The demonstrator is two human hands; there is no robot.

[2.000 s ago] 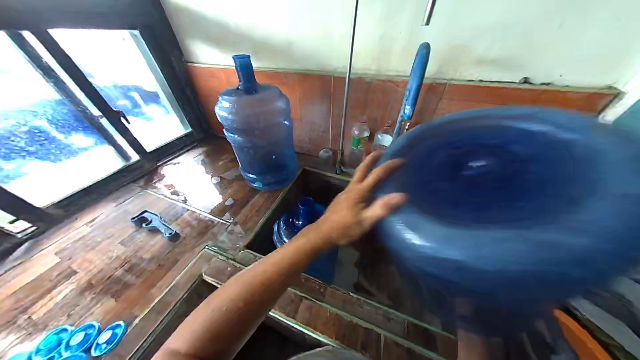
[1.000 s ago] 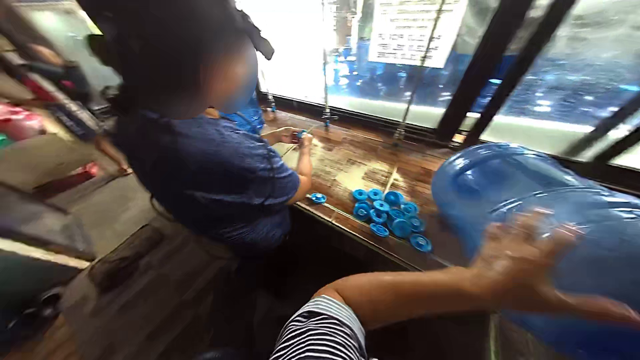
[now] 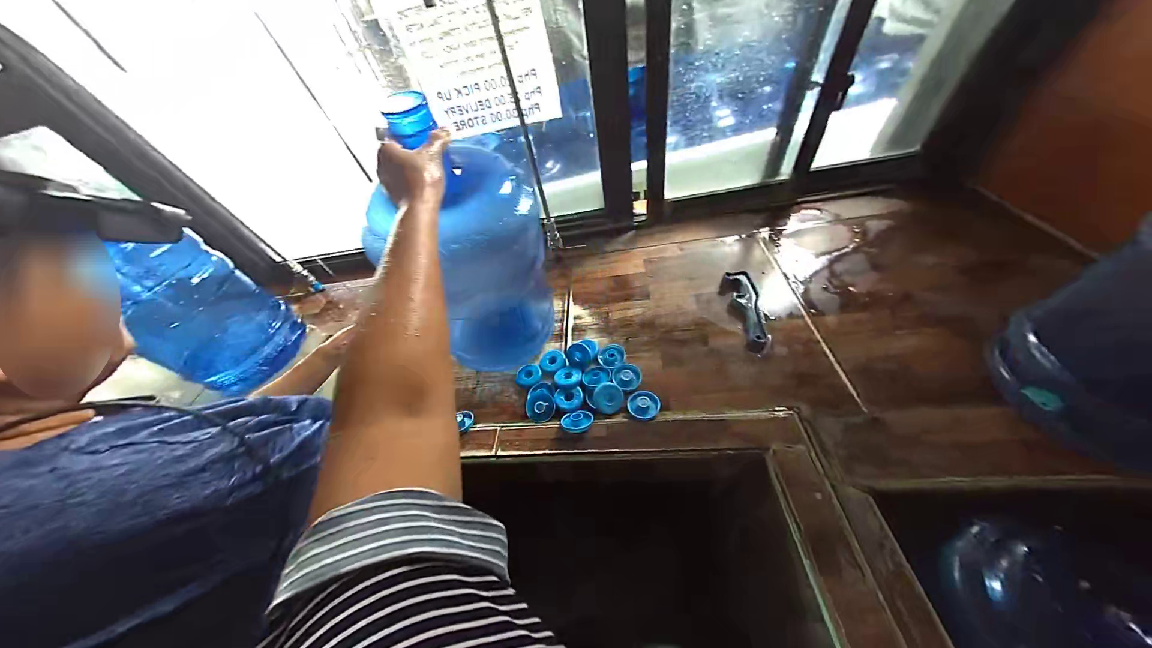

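My left hand [image 3: 414,166] is closed around the neck of a translucent blue water jug [image 3: 490,261]. The jug stands nearly upright on the wooden counter by the window, its open mouth upward. Just in front of its base lies a pile of several blue plastic caps [image 3: 607,398], with one more cap [image 3: 464,420] close to my forearm. My right hand is out of view.
A co-worker in a dark blue shirt [image 3: 162,504] is at left, beside another blue jug [image 3: 202,310]. A dark handled tool [image 3: 747,310] lies on the wet counter [image 3: 684,297]. Another jug [image 3: 1080,351] stands at right. Two dark basins are in front, the right one holding a jug [image 3: 999,567].
The view has swung widely. One second ago my left hand was at the side of a tilted jug right of the caps; now it grips a jug's neck behind them.
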